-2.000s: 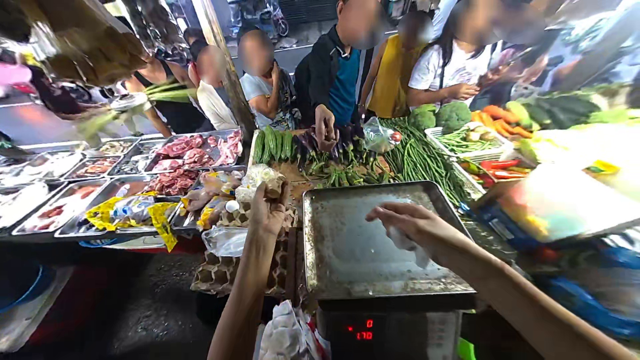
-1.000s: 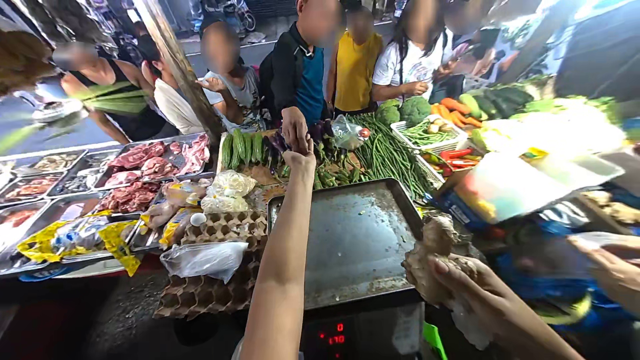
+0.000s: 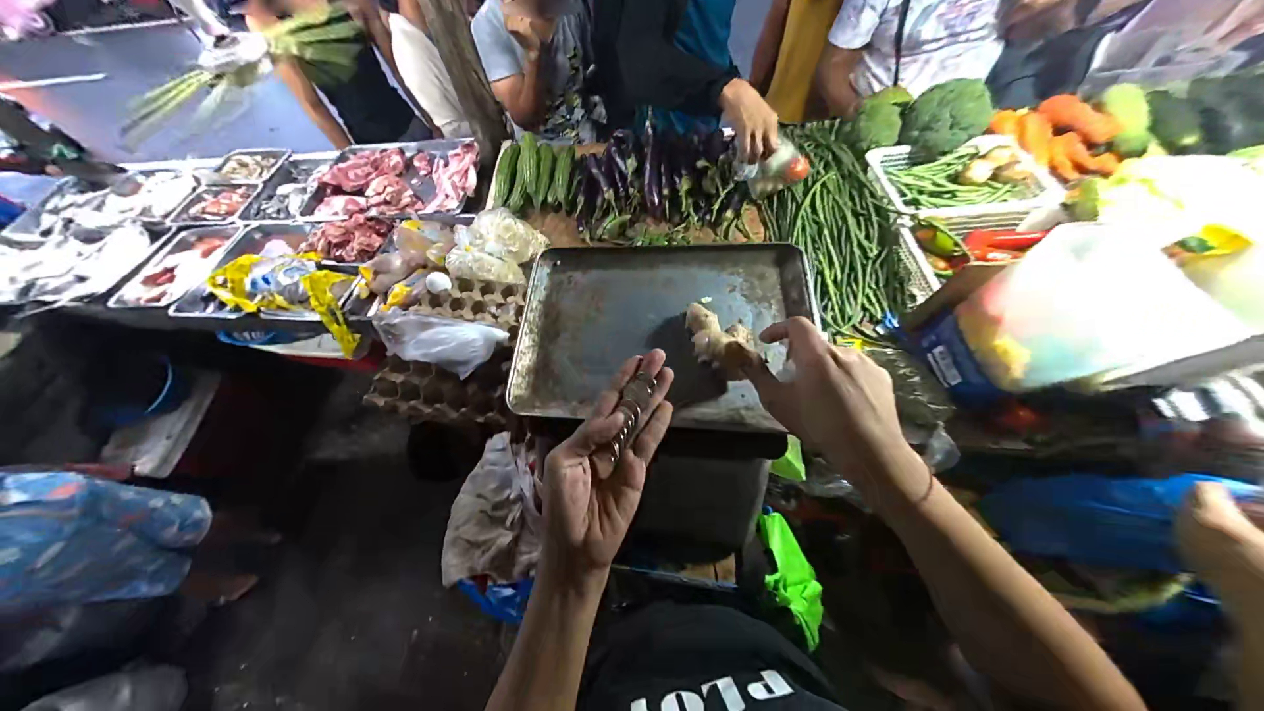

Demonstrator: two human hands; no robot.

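Several coins lie in a row along the fingers of my left hand, which is palm up just off the near edge of the metal tray. A piece of ginger root is over the right part of that tray. My right hand is at the ginger's near end, with its fingers bent; whether it still grips the root cannot be told. Below the tray is the dark body of a scale, its display out of sight.
Beyond the tray lie eggplants, and long beans run beside it. Egg cartons and meat trays are at left. A customer's hand holds a bagged item. Another person's hand is at far right.
My left hand has drawn back from the customer's hand and now shows coins. The ginger, in my right hand a second ago, is now over the tray. The view has tilted downward.
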